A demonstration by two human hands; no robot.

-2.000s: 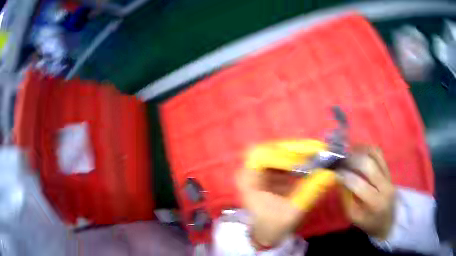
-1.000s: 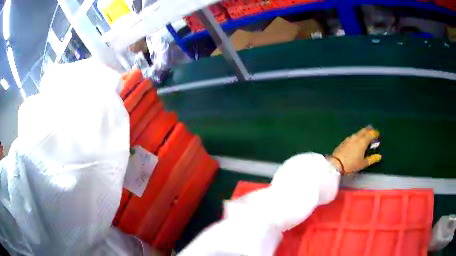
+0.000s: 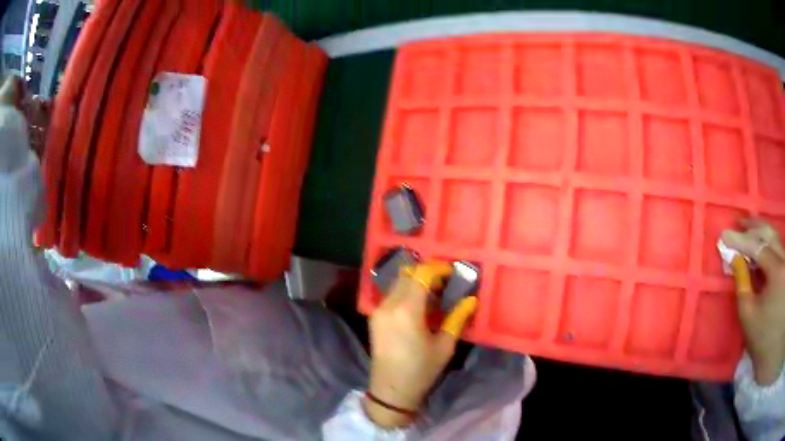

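The red blister tray (image 3: 502, 181) with a grid of square pockets lies in front of me. My left hand (image 3: 409, 336), with yellow finger cots, is at the tray's near left corner. Its thumb and finger hold a dark, shiny device housing (image 3: 460, 286) at a pocket. A second housing (image 3: 393, 265) sits in the corner pocket, partly behind my fingers. A third housing (image 3: 404, 209) lies tilted in the pocket beyond. My right hand (image 3: 759, 280) is at the tray's right side, partly cut off by the picture's edge, and holds a white wipe (image 3: 728, 256).
A stack of red trays (image 3: 237, 155) with a white label (image 3: 174, 119) stands to the left. The green belt's pale strip (image 3: 516, 23) runs behind the tray. A person's grey-white sleeve (image 3: 21, 284) shows at the far left. A white object (image 3: 320, 277) lies between stack and tray.
My left hand has come back from over the green belt to the tray's near left corner. My right hand, out of view one second ago, now shows at the right. The view has tilted down.
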